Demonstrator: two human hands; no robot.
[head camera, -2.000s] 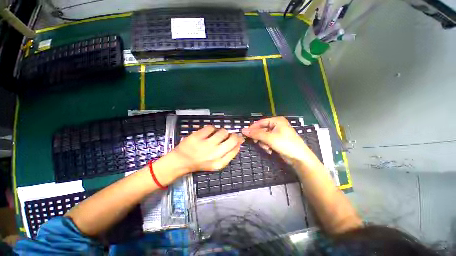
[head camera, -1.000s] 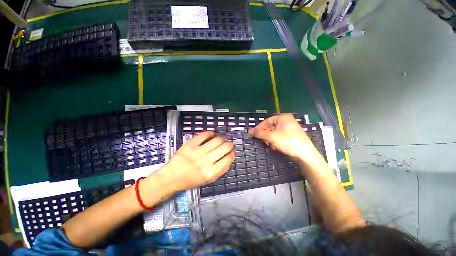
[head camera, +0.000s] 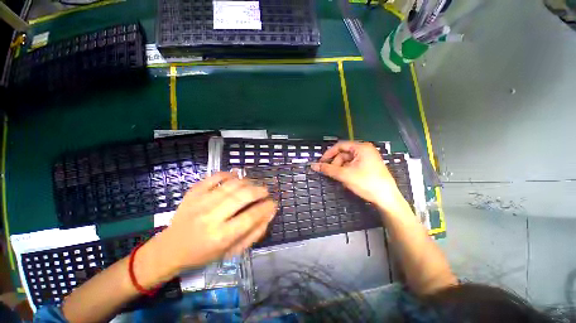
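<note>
A black component tray (head camera: 303, 205) lies in front of me, its lower rows solid dark and its top rows showing white through the holes. My right hand (head camera: 355, 169) is over the tray's upper right, thumb and forefinger together near the border of the open and dark pockets; whether a small part is between them is too small to tell. My left hand (head camera: 221, 217) is blurred, above the tray's left edge and a clear plastic strip (head camera: 216, 154), with its fingers curled; I cannot tell if it holds anything.
A dark ribbed tray stack (head camera: 120, 176) lies left. A tray with white holes (head camera: 63, 268) is front left. At the back are another tray stack (head camera: 82, 63) and a labelled tray pack (head camera: 237, 31). A pen cup (head camera: 402, 50) and a long dark strip (head camera: 401, 120) are right.
My left hand has moved left and toward me, away from my right hand. My right hand has stayed near the same part of the tray. The view has shifted slightly.
</note>
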